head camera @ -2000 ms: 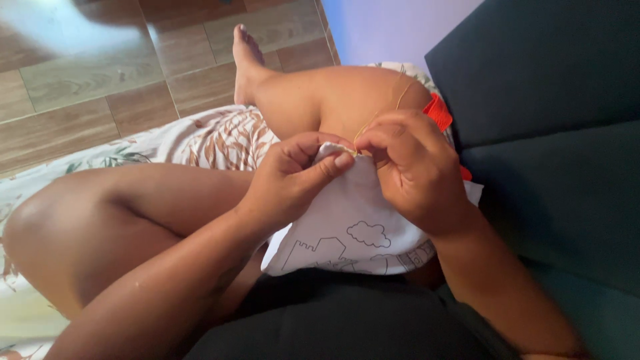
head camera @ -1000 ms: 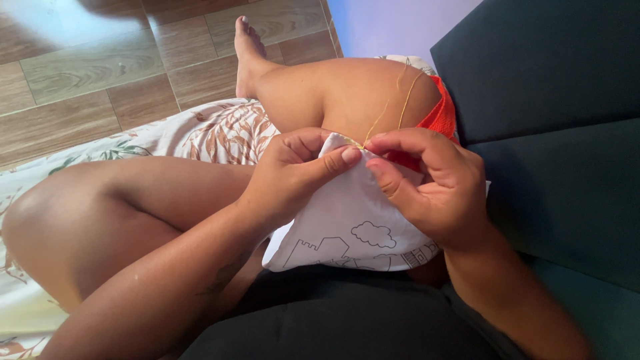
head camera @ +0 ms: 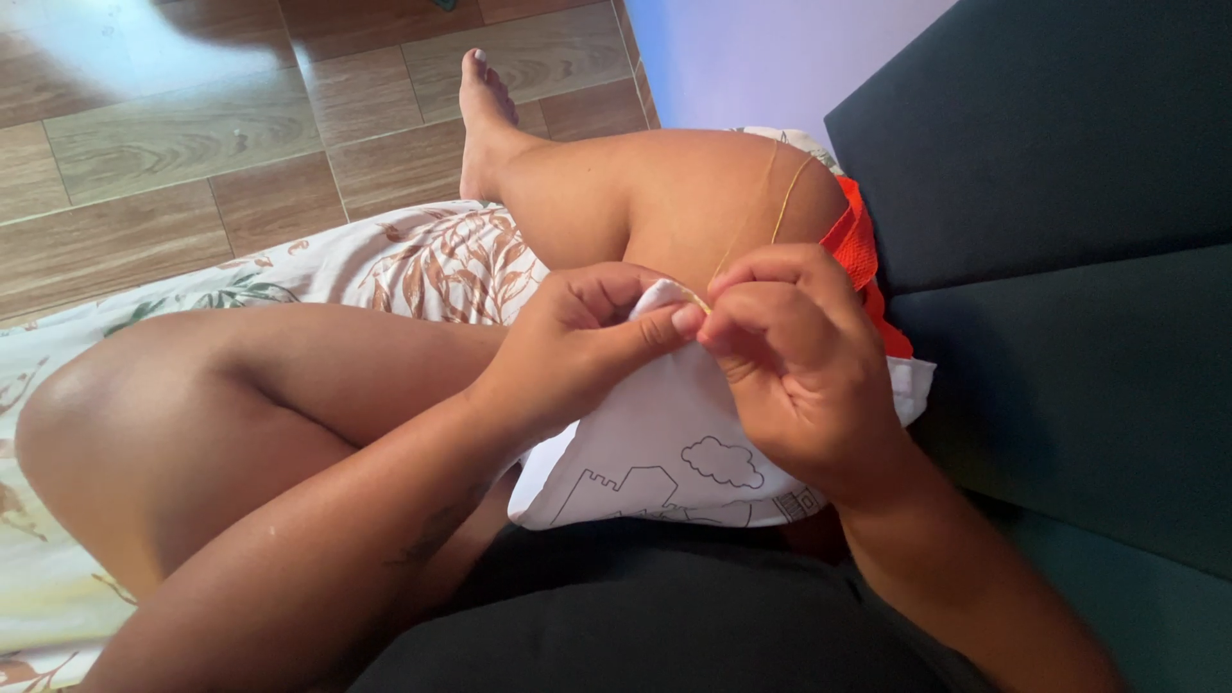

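Observation:
A white cloth [head camera: 635, 443] printed with black outlines of a cloud and buildings lies over my lap. My left hand [head camera: 587, 346] pinches its upper edge between thumb and fingers, where yellow stitching runs along the rim. Right beside it, the fingertips of my right hand [head camera: 799, 356] are closed together at that stitched edge, on the yellow thread. Loose yellow thread [head camera: 785, 204] loops up from there across my thigh. Whether a needle is between the right fingers cannot be seen.
Red fabric [head camera: 857, 241] lies beside my thigh, next to a dark upholstered panel [head camera: 1049, 154]. Leaf-patterned fabric [head camera: 452, 260] is spread under my legs. Beyond it are a wood-look tiled floor [head camera: 183, 144] and a pale wall [head camera: 760, 58].
My right hand's fingers, spread more a second ago, are now curled closer together at the cloth's edge. My left hand keeps its pinch on the cloth.

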